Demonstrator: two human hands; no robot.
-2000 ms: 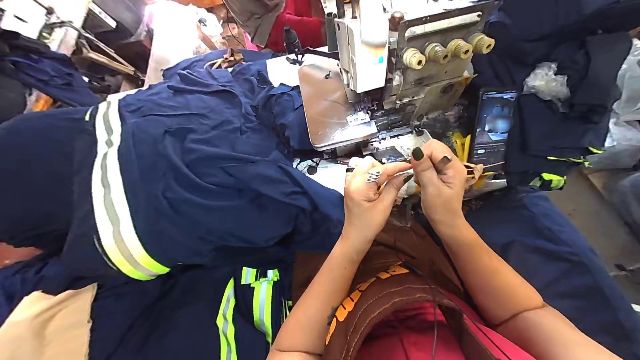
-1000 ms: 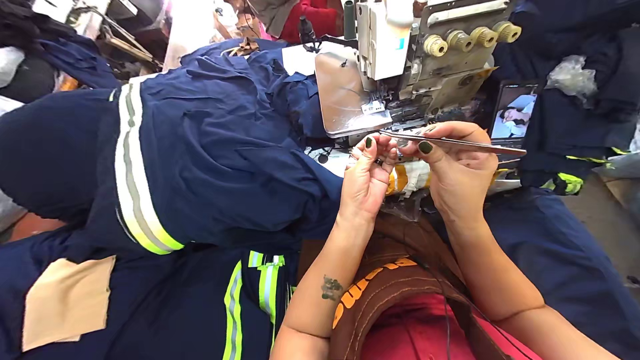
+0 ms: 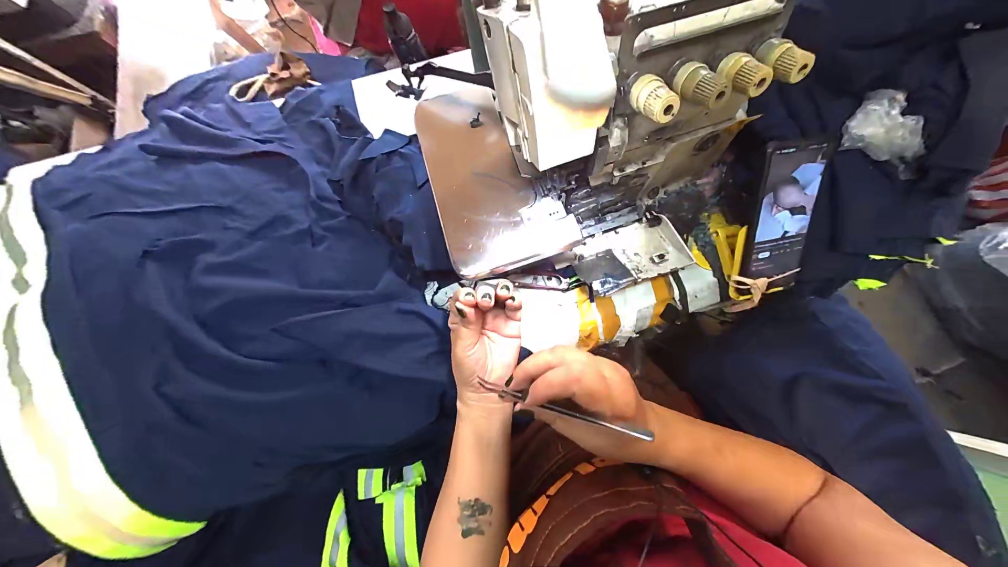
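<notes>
My right hand (image 3: 587, 390) grips a pair of metal tweezers (image 3: 583, 415), their tips over my left wrist. My left hand (image 3: 488, 339) is palm up with its fingers curled; whether it holds something small cannot be told. Just beyond it stands an overlock sewing machine (image 3: 543, 87) with several cream tension knobs (image 3: 655, 98) and a shiny metal plate (image 3: 472, 181). Yellow and white tape (image 3: 622, 315) wraps the machine's front edge. Left of my hands lies a navy garment (image 3: 260, 268) with a reflective band (image 3: 55, 441).
A phone (image 3: 787, 213) with a lit screen stands at the machine's right. Crumpled clear plastic (image 3: 883, 130) rests on dark cloth behind it. More navy fabric (image 3: 819, 394) lies at the right. A dark bottle-shaped object (image 3: 403, 35) stands behind the plate.
My hands were close together at the machine's front; now they are lower, nearer my body. The tweezers have moved from above my left fingers to my left wrist. The view has come closer to the machine.
</notes>
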